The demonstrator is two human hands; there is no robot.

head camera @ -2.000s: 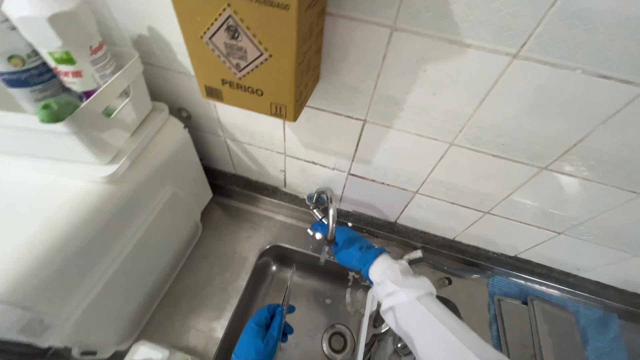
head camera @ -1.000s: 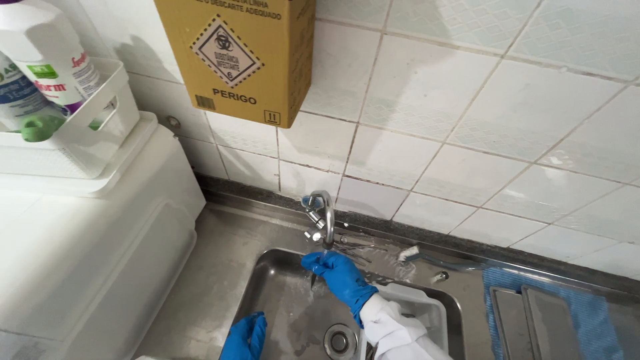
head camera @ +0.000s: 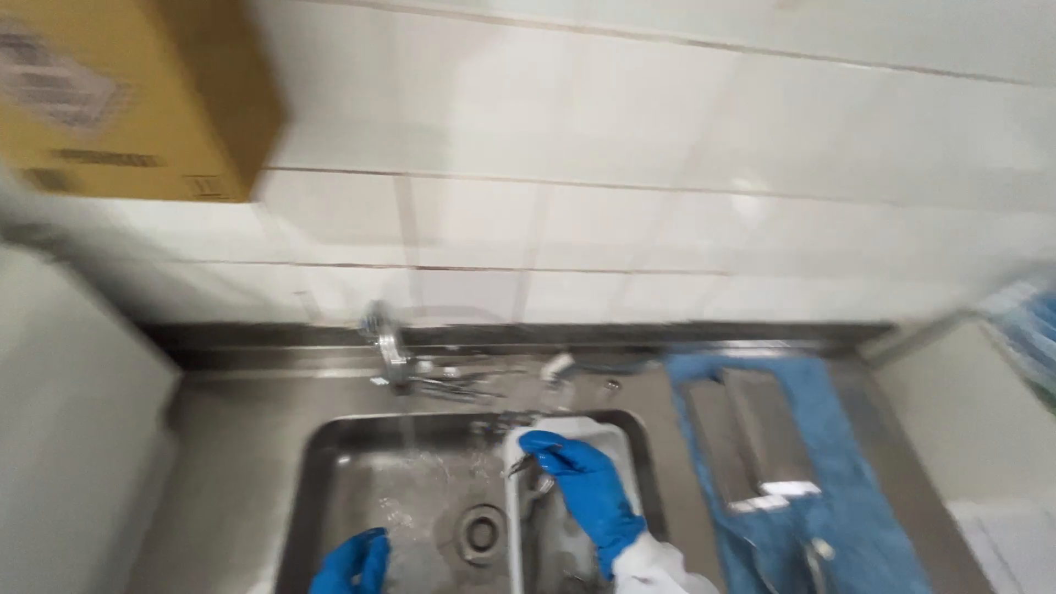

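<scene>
My right hand (head camera: 582,487), in a blue glove and white sleeve, is over a white plastic tub (head camera: 513,528) in the sink's right side. Its fingertips are closed on a small metal instrument (head camera: 521,466), blurred. More metal pieces lie in the tub. My left hand (head camera: 355,565), also blue-gloved, is at the bottom edge over the left part of the steel sink (head camera: 309,487); its fingers are curled and whether it holds anything is hidden. Water falls from the chrome faucet (head camera: 392,351) into the basin, left of the drain (head camera: 481,535).
Two metal trays (head camera: 763,429) and some instruments lie on a blue cloth (head camera: 866,511) right of the sink. Several slim metal instruments (head camera: 454,388) lie behind the basin by the faucet. A yellow cardboard sharps box (head camera: 140,99) is on the tiled wall, upper left.
My right hand has moved from the faucet to above the tub at the right. The thin metal instrument seen at my left hand two seconds ago no longer shows there. The view has swung right.
</scene>
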